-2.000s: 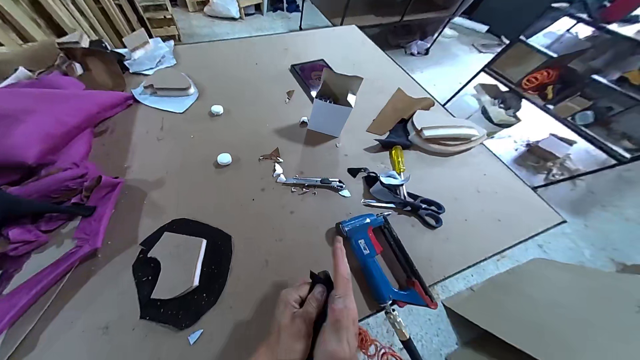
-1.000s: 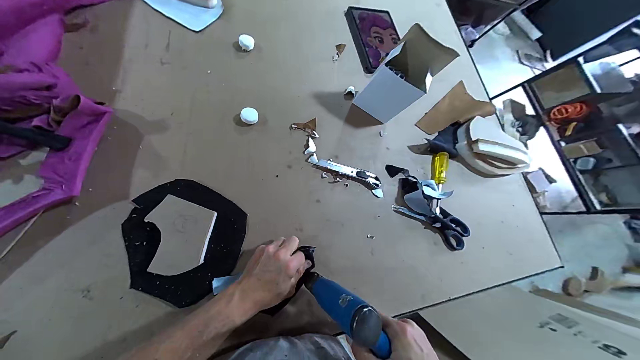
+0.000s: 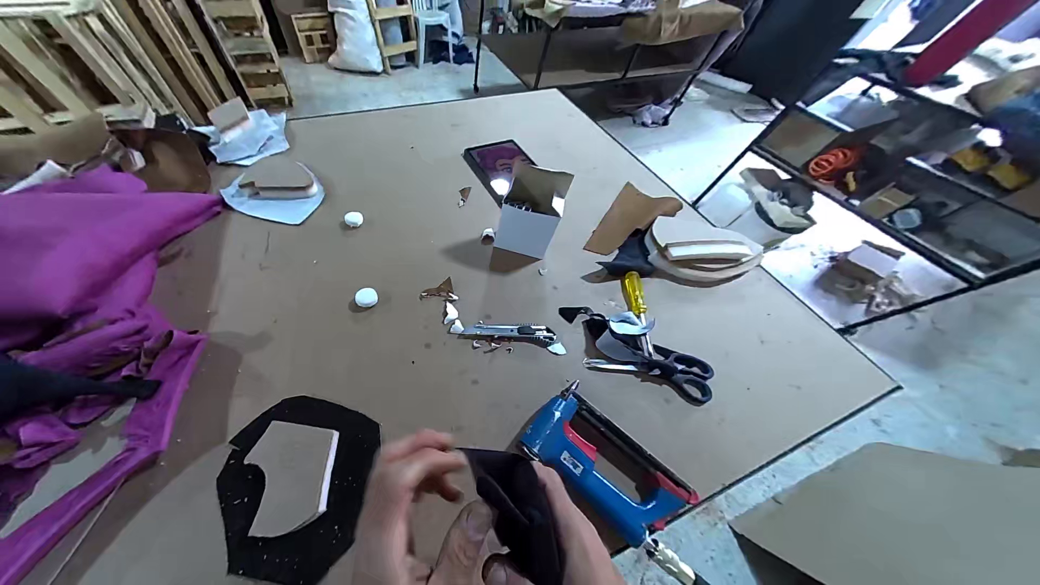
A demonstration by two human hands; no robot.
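Black fabric (image 3: 516, 496), folded over, is held by my right hand (image 3: 573, 528) at the bottom centre. My left hand (image 3: 422, 504) is beside it, fingers raised and apart and slightly blurred, its thumb near the cloth; whether it grips the fabric is hard to see. A blue and red pneumatic staple gun (image 3: 597, 471) lies on the table just right of my right hand. Left of my left hand, a light board piece (image 3: 294, 479) lies on a larger black fabric piece (image 3: 240, 528). Farther off are a utility knife (image 3: 508, 331), black-handled scissors (image 3: 678, 372) and a yellow-handled screwdriver (image 3: 633, 294).
Magenta fabric (image 3: 73, 244) covers the table's left side. A small white box (image 3: 528, 230), a framed picture (image 3: 491, 162) and padded pieces (image 3: 703, 252) stand or lie farther back. Two white round objects (image 3: 366, 297) are left of centre. A metal shelf (image 3: 877, 219) stands beyond the right edge.
One second ago my right hand held the staple gun against the black fabric; now the gun lies on the table and that hand holds the fabric. The view has shifted back.
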